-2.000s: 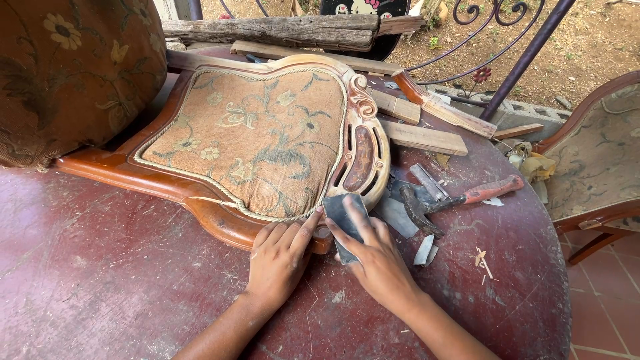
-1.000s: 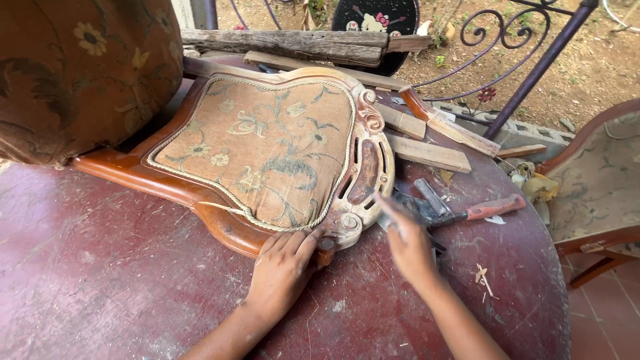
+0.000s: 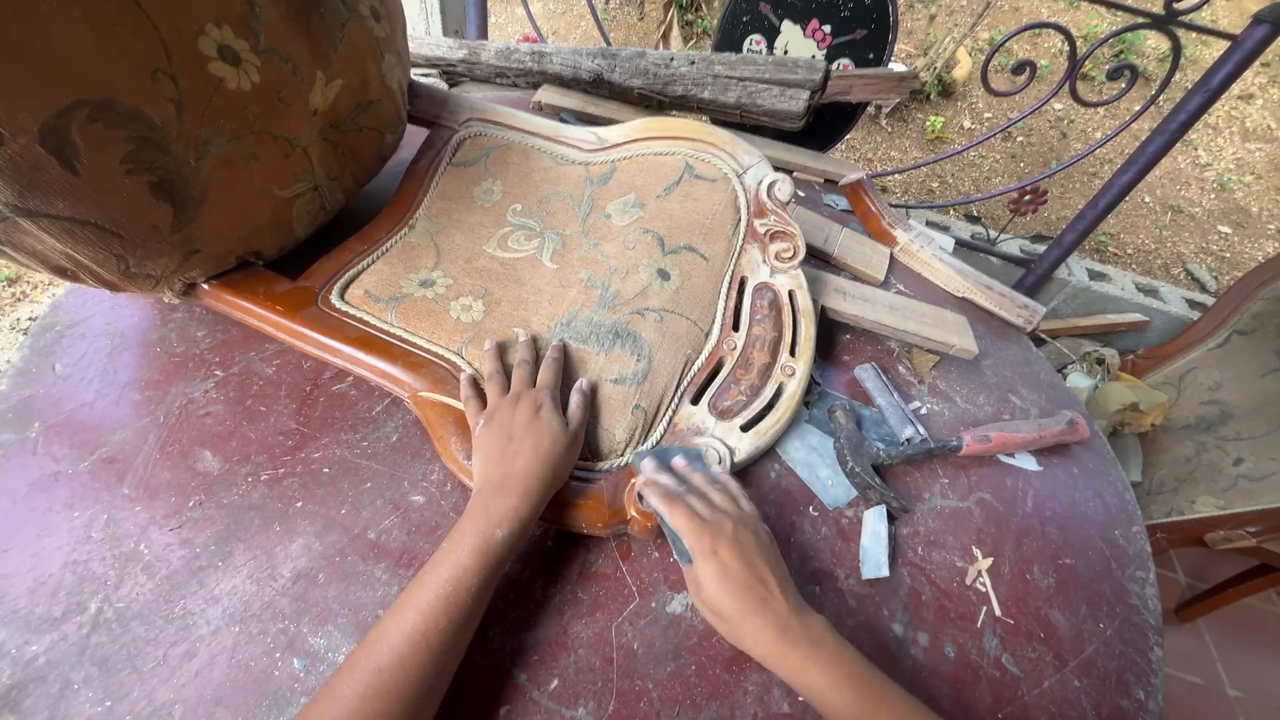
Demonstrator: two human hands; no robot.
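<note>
A carved wooden chair with an upholstered floral backrest (image 3: 600,260) lies on its back on a dark red table (image 3: 250,520). My left hand (image 3: 525,420) rests with spread fingers on the lower edge of the fabric and its corded trim. My right hand (image 3: 710,525) holds a piece of grey sandpaper (image 3: 672,540) against the frame's corner, beside a carved scroll. The curved top rail (image 3: 800,390) looks pale and bare, while the near side rail (image 3: 330,340) is glossy brown. The chair's padded seat (image 3: 200,130) rises at the upper left.
Right of the chair lie a claw hammer with a red handle (image 3: 1020,435), scraps of sandpaper (image 3: 874,542) and wood shavings (image 3: 985,580). Wood strips (image 3: 900,312) and a weathered beam (image 3: 640,80) lie behind. Another upholstered chair (image 3: 1215,410) stands at the right, near a purple metal railing (image 3: 1150,150).
My left hand has moved from the frame's edge onto the backrest fabric. My right hand, by the carved top rail a second ago, is now at the corner with the sandpaper.
</note>
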